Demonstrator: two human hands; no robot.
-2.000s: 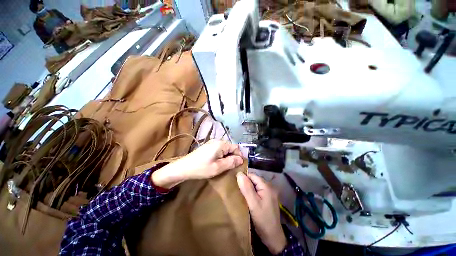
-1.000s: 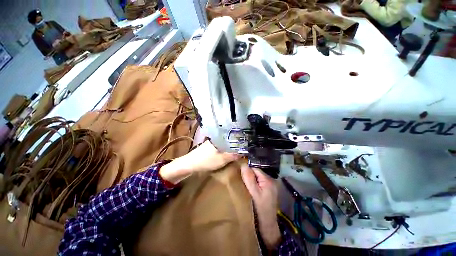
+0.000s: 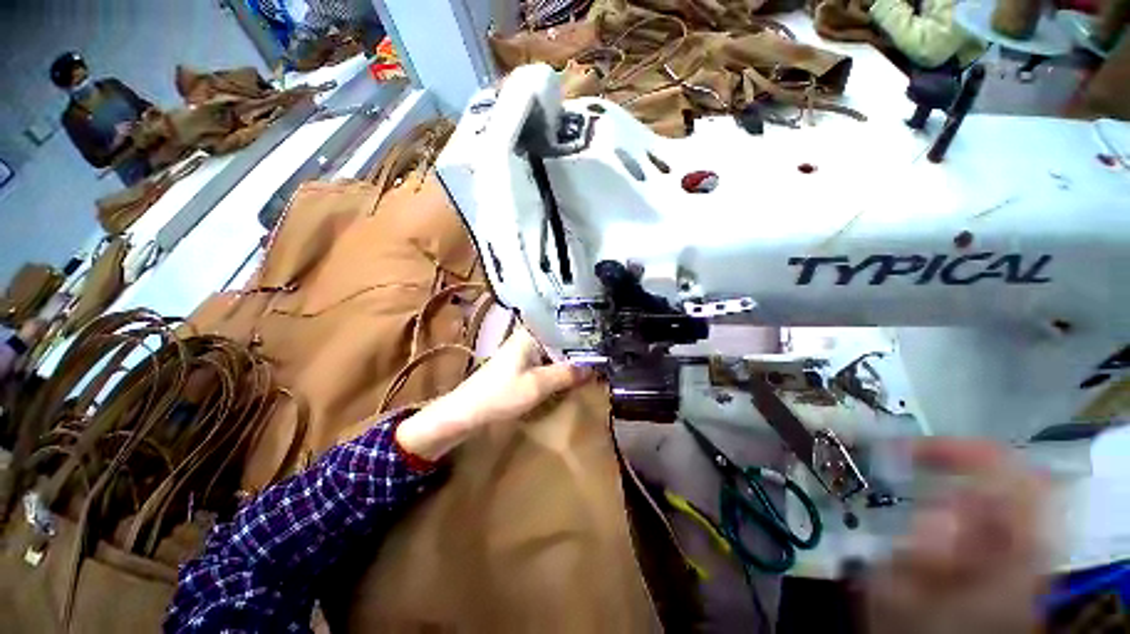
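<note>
A large tan bag panel (image 3: 514, 533) hangs below the needle area (image 3: 592, 347) of the white sewing machine (image 3: 744, 248). Its upper corner is at the presser foot. My left hand (image 3: 502, 390) holds the panel's top edge, with fingertips close to the presser foot. My right hand (image 3: 973, 533) is off the panel at the lower right, strongly blurred, and its finger shape cannot be made out. The panel's right edge hangs free, with a darker layer under it.
Teal-handled scissors (image 3: 768, 508) and a yellow-handled tool (image 3: 696, 526) lie right of the panel. Brown straps (image 3: 149, 421) heap at the left. Tan bag pieces (image 3: 372, 260) lie behind my left arm. A person (image 3: 99, 118) stands far left; another person's sleeve (image 3: 923, 31) shows at top right.
My right hand has left the panel's edge and moved right, past the scissors. My left hand stays on the panel near the presser foot. The camera view has shifted somewhat.
</note>
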